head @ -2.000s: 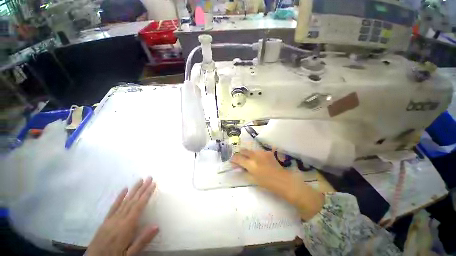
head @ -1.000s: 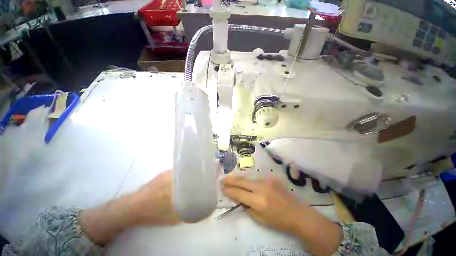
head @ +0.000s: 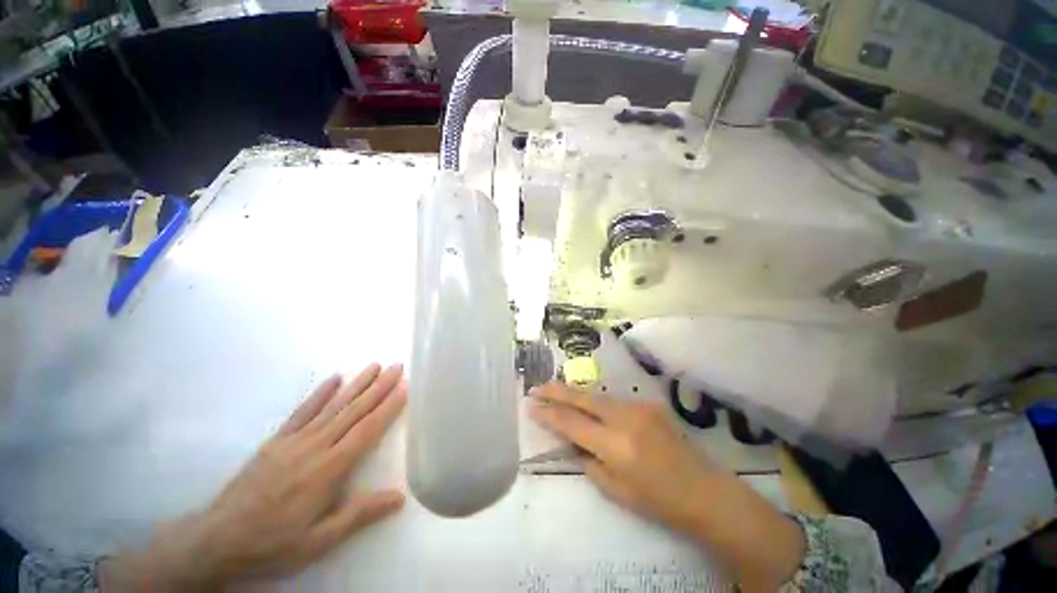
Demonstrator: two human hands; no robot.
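Sheer white fabric (head: 70,382) lies on the left of the white table; its edges barely show. My left hand (head: 307,469) lies flat on the white surface left of the lamp, fingers spread, holding nothing. My right hand (head: 638,458) is just right of the lamp, its fingertips by the presser foot area. A thin metal tool, perhaps snips (head: 549,456), sticks out from under its fingers. The sewing machine (head: 742,249) stands ahead with a yellowish knob (head: 582,371) above my right fingers. The lamp (head: 466,359) hides the space between my hands; the needle does not show clearly.
A blue bin (head: 148,264) holding pale fabric is at the left table edge. White cloth (head: 742,359) hangs over the machine arm at right. A dark flat slab (head: 875,498) and a paper with a reddish strip (head: 985,487) lie at right. Red bins (head: 380,23) stand behind.
My left hand has moved back left from beside the lamp and now lies spread. My right hand stays near the presser foot. The view came closer to the machine since the earliest frame.
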